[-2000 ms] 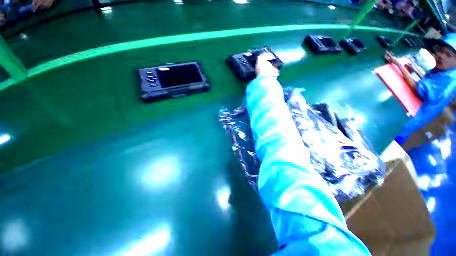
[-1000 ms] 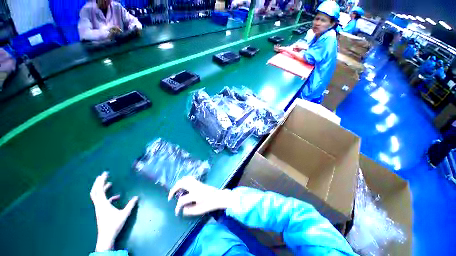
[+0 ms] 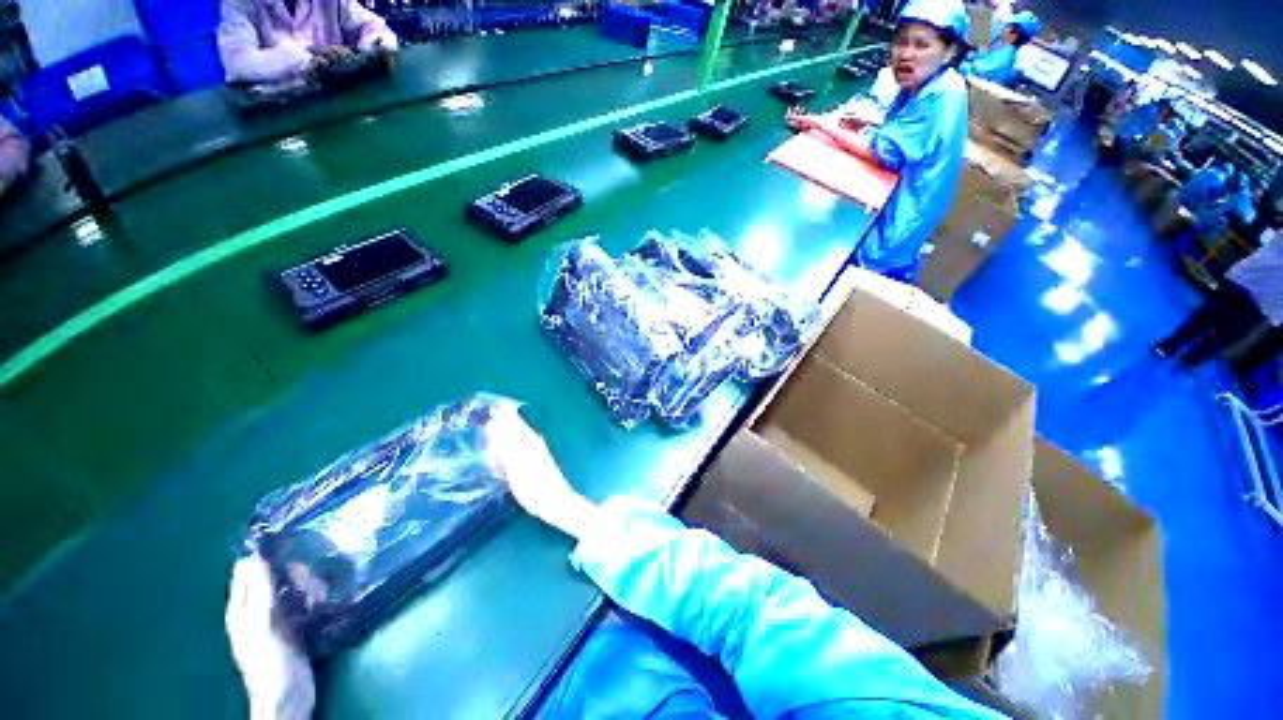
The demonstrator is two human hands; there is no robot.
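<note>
A bagged bumper (image 3: 387, 513), dark under clear crinkled film, lies at an angle low over the green bench, between my hands. My left hand (image 3: 267, 640) holds its left end, with the fingers partly hidden by the film. My right hand (image 3: 524, 464) holds its right end. A heap of bagged bumpers (image 3: 668, 331) lies on the bench beyond my right hand. Black-edged handheld devices lie face up in a row; the nearest (image 3: 362, 274) shows a dark screen and a keypad.
An open brown carton (image 3: 879, 450) stands against the bench's right edge. Another carton beside it holds loose clear film (image 3: 1062, 605). A person in blue (image 3: 922, 155) stands at the bench by a red-edged sheet (image 3: 833, 169). A person in pink (image 3: 303, 40) sits across the bench.
My hands were apart, the right near the bagged piece and the left empty. Both now hold the bag's ends, and it has moved left and nearer. The view has shifted slightly.
</note>
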